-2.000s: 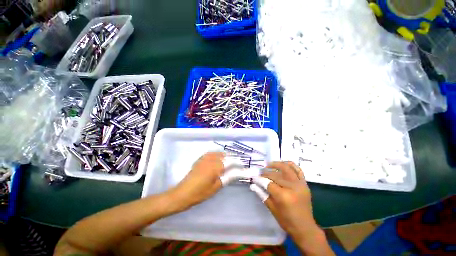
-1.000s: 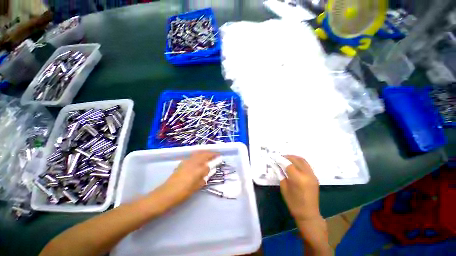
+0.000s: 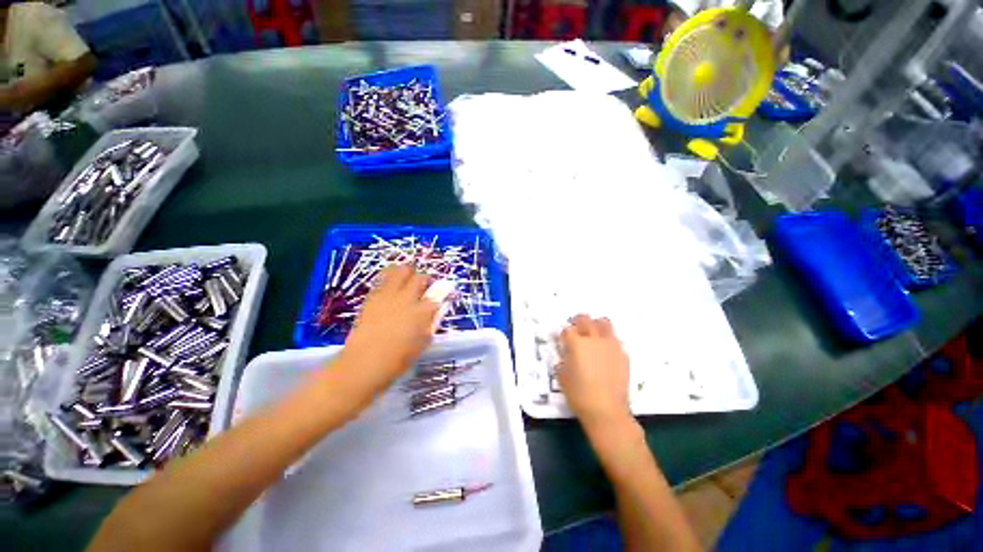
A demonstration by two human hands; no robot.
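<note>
My left hand (image 3: 390,320) is over the near blue basket (image 3: 305,319) of thin stems (image 3: 469,283); white cots cover fingertips, and whether it holds a stem is hidden. My right hand (image 3: 591,364) reaches down into the right-hand white tray (image 3: 690,409) among small white parts (image 3: 654,377); its fingertips are hidden. The near white work tray (image 3: 356,512) holds several assembled pieces (image 3: 433,397) in a group near its back right, and one assembled piece (image 3: 444,496) apart, nearer me.
A white tray of metal tubes (image 3: 151,361) stands left, another (image 3: 111,194) behind it. A second blue basket (image 3: 395,113) stands farther back. A milky bag (image 3: 561,162), a yellow-and-blue fan (image 3: 711,76) and an empty blue tray (image 3: 846,275) are right. A person's arm (image 3: 49,81) shows far left.
My left hand has moved from the work tray to the stem basket. My right hand has shifted within the right-hand tray. The assembled pieces now lie uncovered. The view has tilted up.
</note>
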